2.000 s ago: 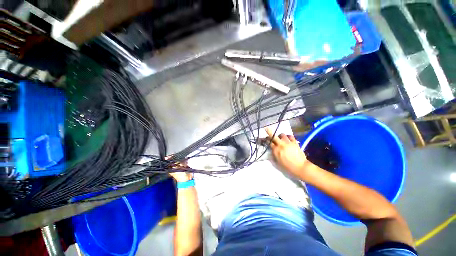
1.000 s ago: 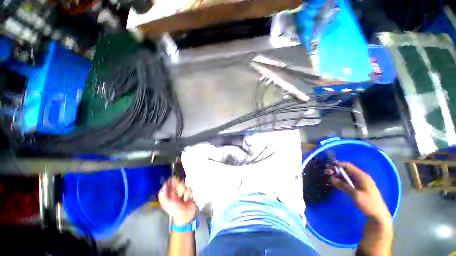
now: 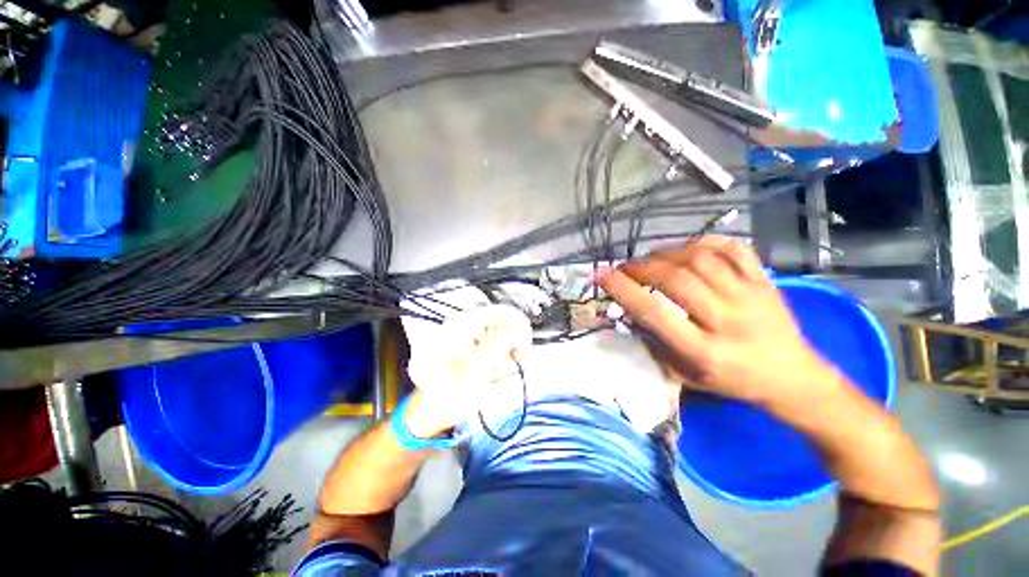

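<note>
My left hand (image 3: 468, 361) is over the lap cloth (image 3: 564, 378), bright and overexposed, with a thin black cable looping below its fingers. My right hand (image 3: 705, 316) is above the right side of the cloth, with its fingers around a small light-coloured thing, possibly a tool. Black cables (image 3: 553, 316) lie between the hands at the table's front edge; their ends are too blurred to tell. Two silver-grey bars (image 3: 666, 126) lie at the table's right, one with cables leaving it. A thick black cable bundle (image 3: 299, 169) lies at the left.
A blue scrap bucket (image 3: 779, 451) stands at the right, partly behind my right arm. A second blue bucket (image 3: 203, 406) stands below the table at left. A blue parts bin (image 3: 85, 147) is far left, a light blue box (image 3: 818, 73) right of the bars. More cables (image 3: 158, 524) show at bottom left.
My right hand has moved from over the scrap bucket back to the cloth. My left hand has moved up and right onto the cables. The view has shifted.
</note>
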